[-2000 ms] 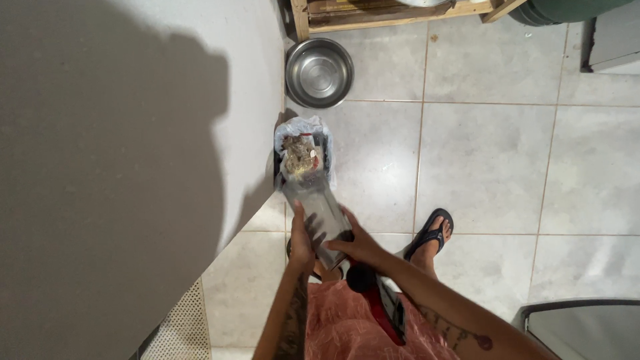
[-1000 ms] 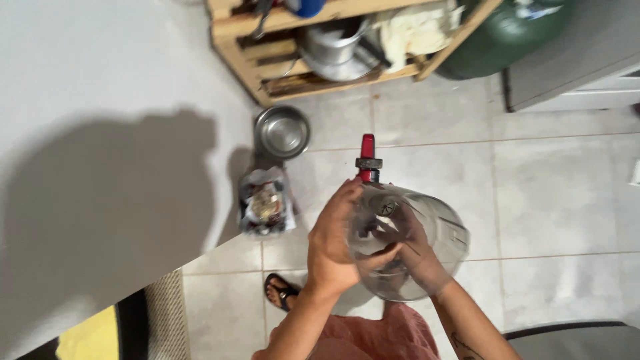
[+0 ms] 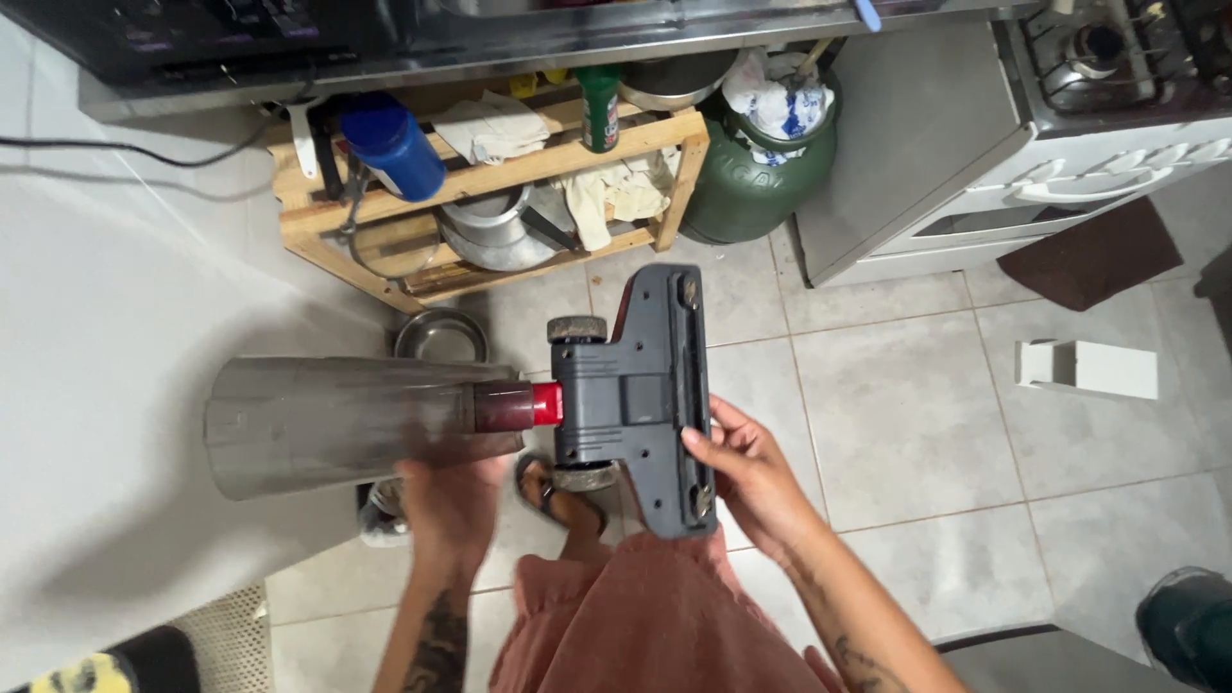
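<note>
My left hand holds the clear plastic dust container of a vacuum cleaner from below, its wide end toward the wall. A dark red tube end shows at the container's narrow end, joined by a bright red piece to a dark grey vacuum floor head. The floor head's underside, with its two wheels and long slot, faces me. My right hand grips the right edge of the floor head, thumb on the underside. Part of my left hand's fingers is hidden behind the container.
Beyond my hands stand a wooden rack with pots and cloths, a green gas cylinder and a white stove. A steel bowl and a small lined bin are on the floor by the wall. A white object lies on the tiles.
The container, over the bin in the earliest frame, is now held sideways at left. The floor head has come into clear view, with my right hand on it. The view has shifted toward the rack and stove.
</note>
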